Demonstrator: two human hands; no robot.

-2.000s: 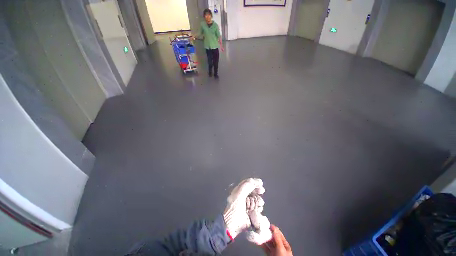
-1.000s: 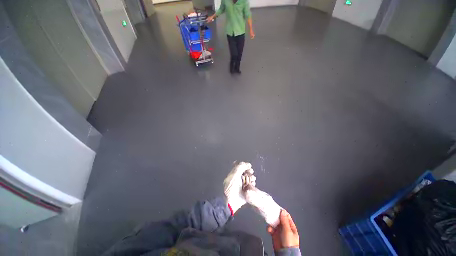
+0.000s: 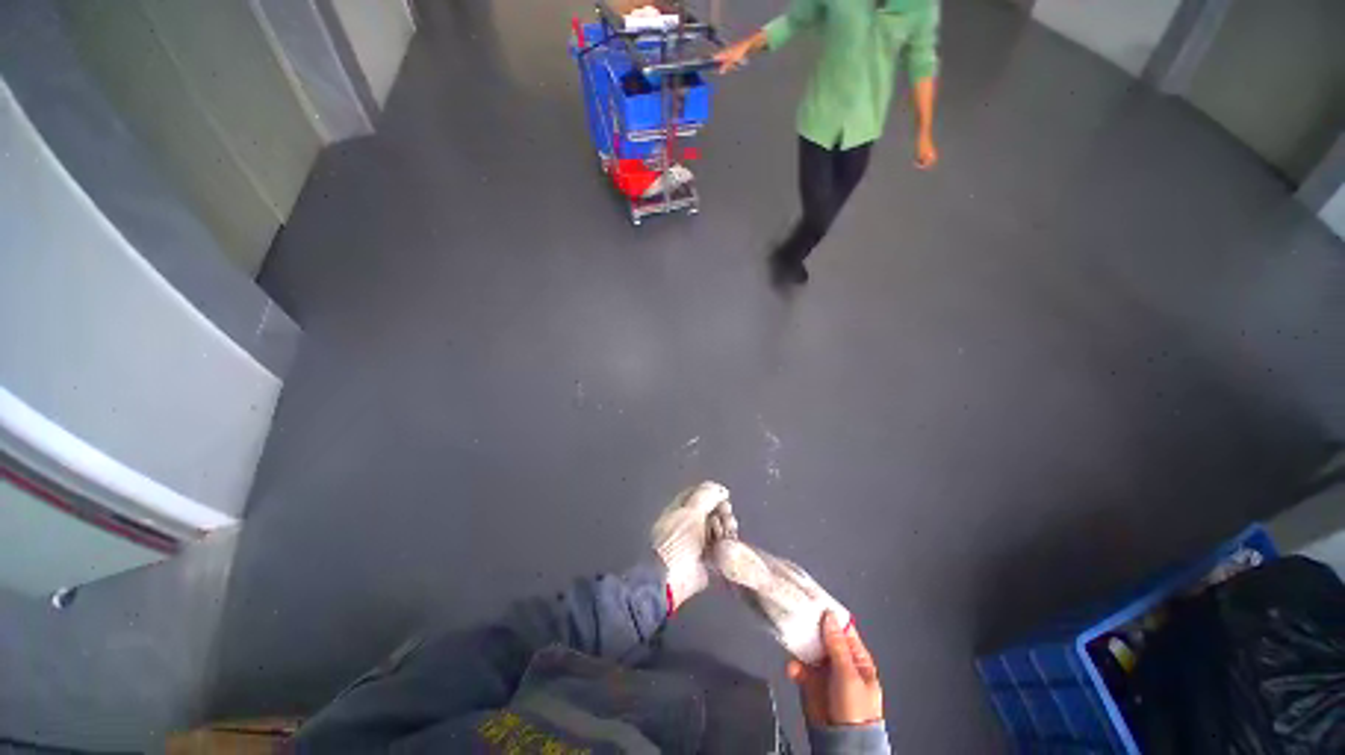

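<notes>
My left hand (image 3: 686,538) wears an off-white knitted work glove with a red cuff edge. Its fingers are closed on one end of a second off-white work glove (image 3: 770,587). My right hand (image 3: 841,676) is bare and grips the other end of that glove, at its cuff. The glove is stretched between both hands, in front of my body at the bottom middle, above the floor.
A blue turnover crate (image 3: 1050,693) with a black bin bag (image 3: 1254,664) stands at the lower right. A person in a green shirt (image 3: 853,67) walks ahead beside a janitor's cart (image 3: 649,111) with a red dustpan (image 3: 634,179). A pale curved wall (image 3: 133,310) is at left.
The person and cart have come closer and moved right in view. The loose glove now hangs more stretched out between my hands. The crate shows slightly more at the right.
</notes>
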